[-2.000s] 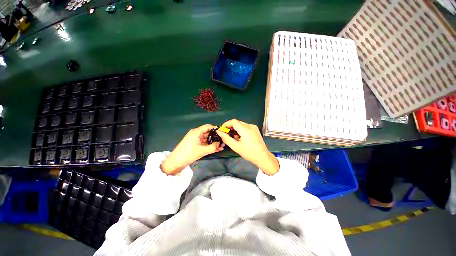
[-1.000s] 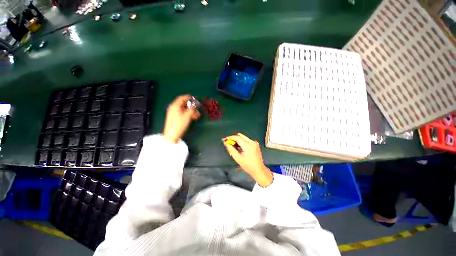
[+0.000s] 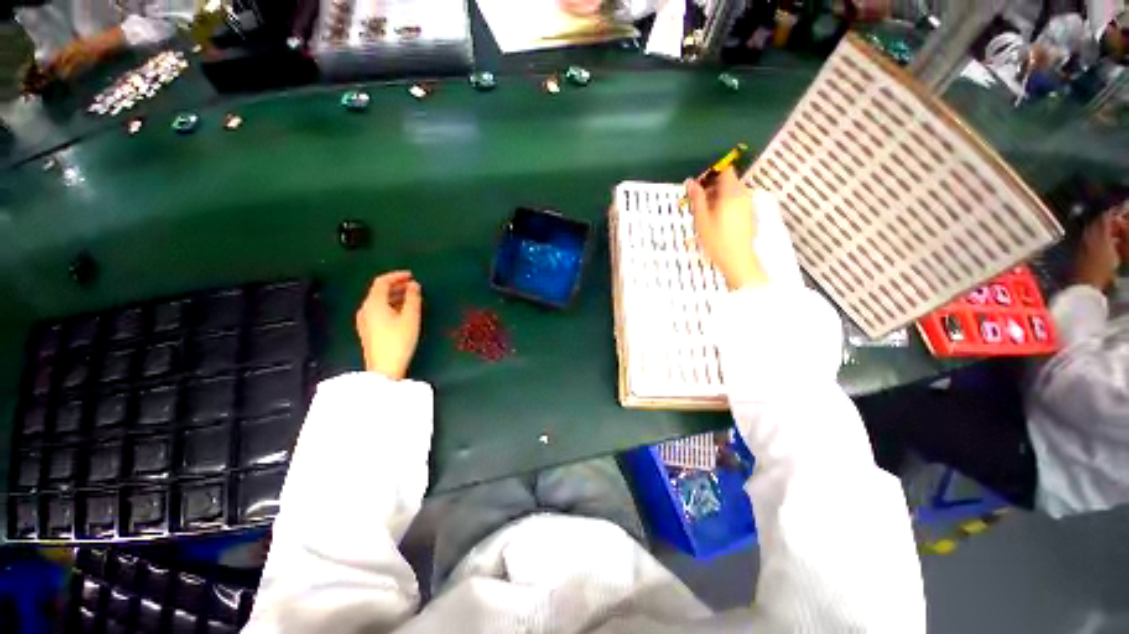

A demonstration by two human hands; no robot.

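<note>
My right hand (image 3: 723, 225) holds a slim yellow-and-black hand tool (image 3: 722, 165) over the upper part of the white slotted sheet stack (image 3: 669, 310). The tool's tip is too small to make out. My left hand (image 3: 390, 325) is over the bench between the black blister tray and the dark-red pile of small parts (image 3: 482, 334). Its fingers are curled, and I cannot tell whether anything is in them. A small dark shiny piece (image 3: 353, 234) stands on the bench beyond my left hand.
A black box with blue inside (image 3: 541, 256) stands mid-bench. The black blister tray (image 3: 161, 403) lies left. A raised slotted sheet (image 3: 891, 186) leans at right by a red pocket tray (image 3: 990, 317). A blue bin (image 3: 709, 526) is below the edge. Another person's sleeve (image 3: 1080, 396) shows far right.
My right hand has moved from near the bench's front edge to the slotted stack with the tool. My left hand no longer shows a dark piece. A dark piece now stands beyond it. The view has shifted.
</note>
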